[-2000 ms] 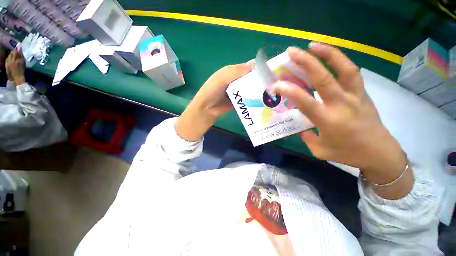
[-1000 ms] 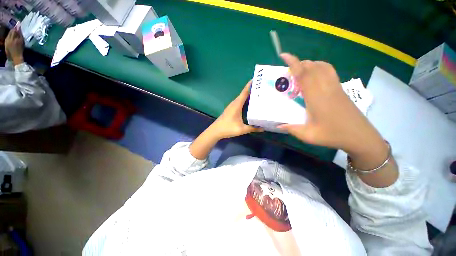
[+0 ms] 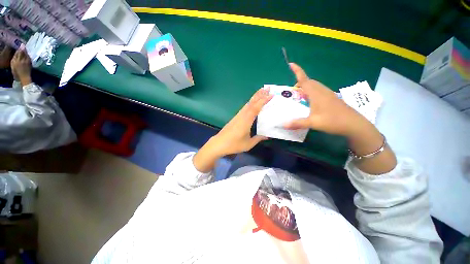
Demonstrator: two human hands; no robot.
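A white outer box [image 3: 281,121] with a round black product picture and coloured top is held between my hands at the bench's near edge. My left hand [image 3: 239,129] grips its left side, with fingers at the top left corner. My right hand [image 3: 327,111] grips its right side, thumb on the front face. A thin grey strip, perhaps a film tag [image 3: 285,55], sticks up from my right index fingertip. The box's underside and far side are hidden.
White boxes [image 3: 110,23] and a colour-topped box [image 3: 172,67] stand at left beside white card scraps [image 3: 82,61]. Leaflets [image 3: 361,99] and a white foam sheet [image 3: 407,118] lie at right, with stacked boxes [image 3: 444,67] behind. Another person's hand [image 3: 21,66] is far left. A red stool [image 3: 111,131] stands below.
The box has turned and tilted, from its printed LAMAX face towards me to its plain white side showing. My right hand has moved lower and to the left around it.
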